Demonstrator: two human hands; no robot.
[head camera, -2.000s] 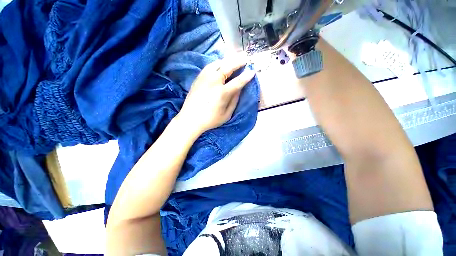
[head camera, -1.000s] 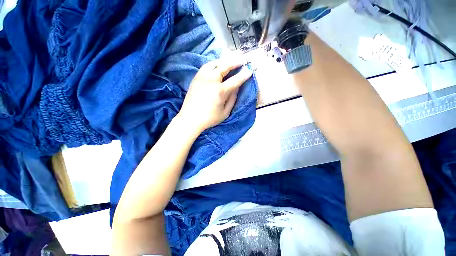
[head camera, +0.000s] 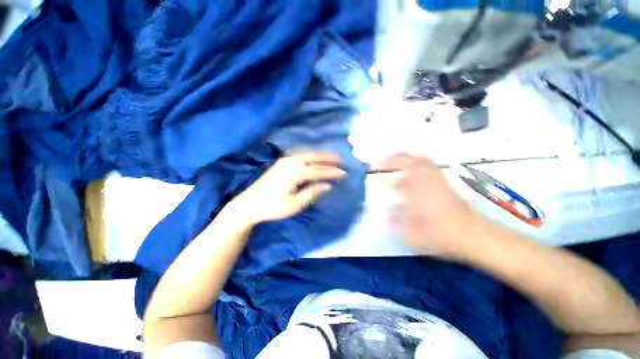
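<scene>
The blue denim-like garment (head camera: 231, 119) lies in a heap left of the needle area, with one edge near the machine's foot. My left hand (head camera: 295, 186) lies on the garment with thumb and fingertips close together; whether cloth is pinched between them I cannot tell. My right hand (head camera: 428, 203) is blurred, in front of the needle area on the white table, just right of the cloth edge; its fingers are unclear. The presser foot area (head camera: 428, 95) of the sewing machine (head camera: 484, 42) is blurred and overlit.
Thread snips (head camera: 502, 195) with orange-red and blue handles lie right of my right hand. A dark grey knob (head camera: 474, 118) sits beside the needle area. Pale thread waste (head camera: 596, 116) and a dark cord are at the right. More blue garment (head camera: 421, 280) hangs over the lap.
My right hand has come out from behind the machine head toward the front. My left hand has drawn back slightly from the needle. The snips now show on the table. The camera view has shifted.
</scene>
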